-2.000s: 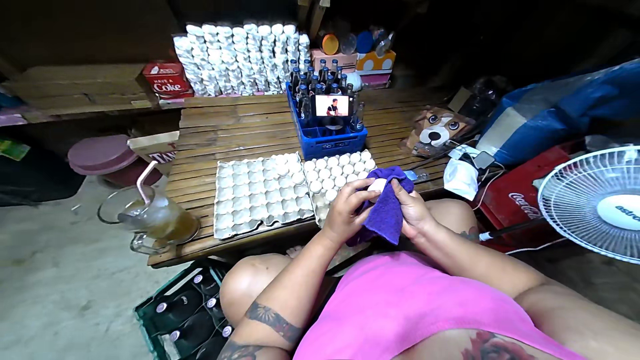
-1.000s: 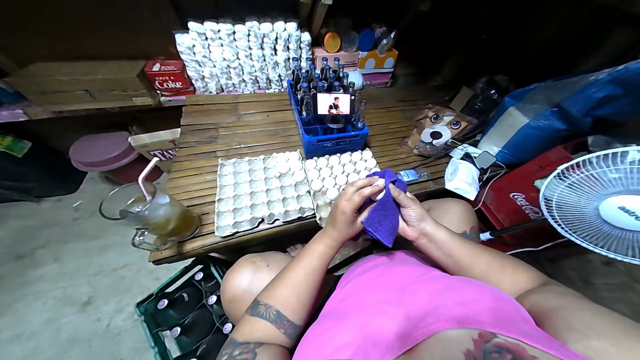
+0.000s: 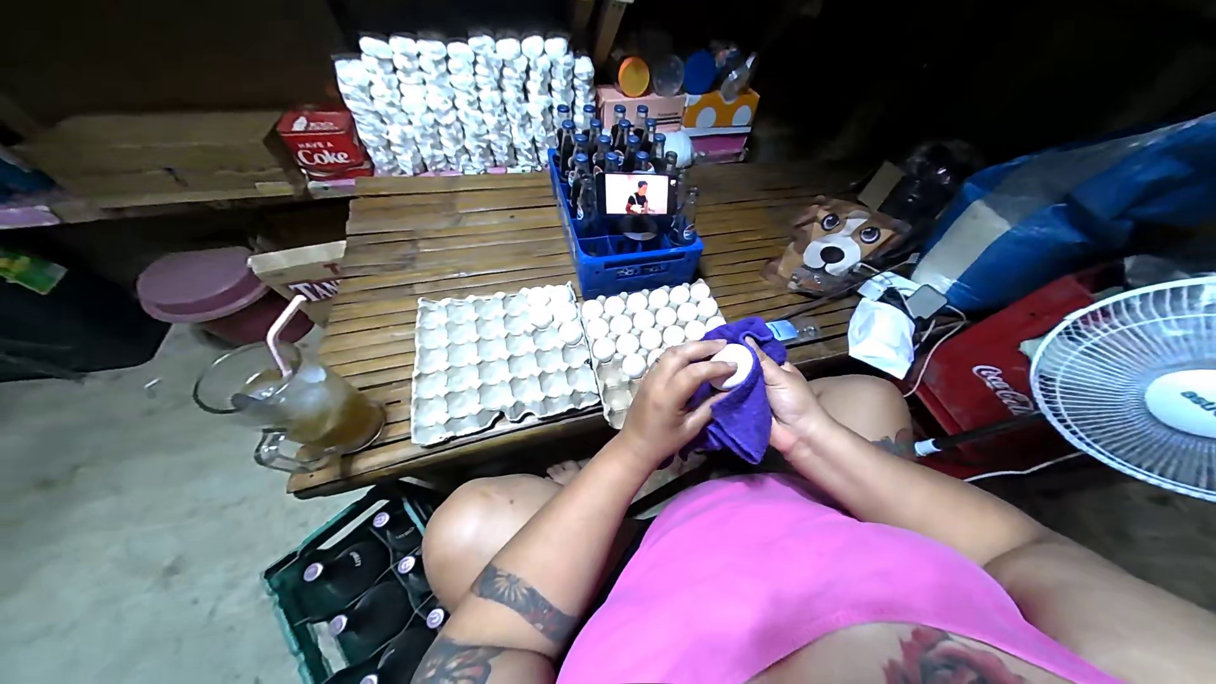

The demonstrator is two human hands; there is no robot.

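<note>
A white egg (image 3: pixel 732 366) sits in a purple cloth (image 3: pixel 746 416) held between my two hands, above my lap and at the near right edge of the slatted table. My left hand (image 3: pixel 676 394) has its fingers around the egg's left side and touches the cloth. Around the cloth and behind the egg is my right hand (image 3: pixel 788 394), its fingers partly hidden. Just beyond my hands, a pulp egg tray (image 3: pixel 616 397) holds many white eggs. To its left lies another pulp tray (image 3: pixel 461 380) with mostly bare cups and several eggs toward its far right.
A blue crate (image 3: pixel 638 271) of bottles with a phone (image 3: pixel 636 195) stands behind the trays. At the left table corner is a glass pitcher (image 3: pixel 328 408) with a straw. A green bottle crate (image 3: pixel 285 608) sits on the floor; a white fan (image 3: pixel 1130 389) stands right.
The egg shows more of its surface between my fingers than one second ago. My hands have shifted slightly around it, and the purple cloth hangs in a different fold.
</note>
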